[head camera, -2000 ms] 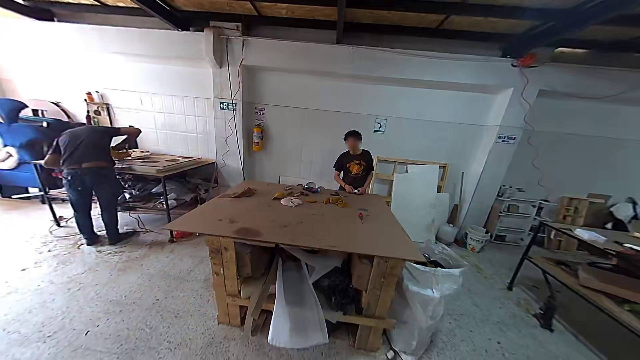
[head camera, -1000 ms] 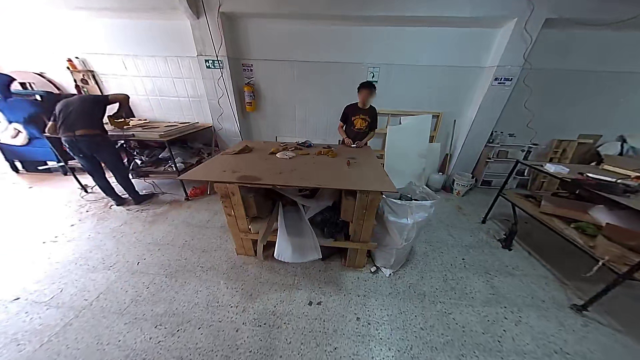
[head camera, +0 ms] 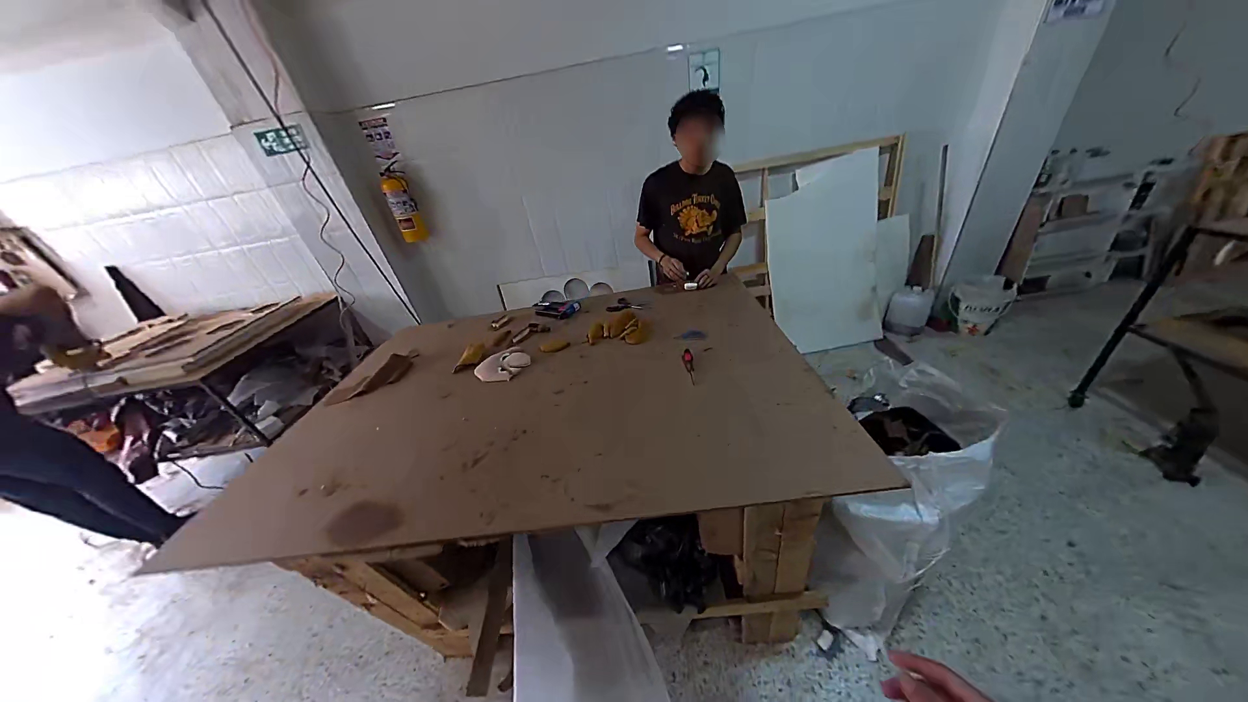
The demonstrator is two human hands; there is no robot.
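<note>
Part of my right hand [head camera: 931, 680] shows at the bottom edge, right of centre, low beside the table; only some fingers are in view, and whether they hold anything cannot be told. It is nearest to the white plastic sack [head camera: 902, 526] at the table's right side. My left hand is out of view. On the brown-topped wooden table [head camera: 546, 439] lie a red-handled screwdriver [head camera: 688, 363], several mustard-yellow pieces [head camera: 624, 329], a pale flat piece [head camera: 503, 366], scissors [head camera: 625, 305] and a brown scrap [head camera: 375, 380].
Behind the table's far edge stands a person [head camera: 692, 210], hands at the tabletop. Another person [head camera: 58, 439] is at a workbench [head camera: 185, 356] on the left. White sheeting [head camera: 575, 624] hangs from under the table. A bucket [head camera: 980, 304], white panels [head camera: 829, 253] and a dark-legged bench [head camera: 1131, 317] are to the right.
The view has come closer to the table. Some fingers of my right hand have appeared at the bottom edge; neither earlier frame shows them.
</note>
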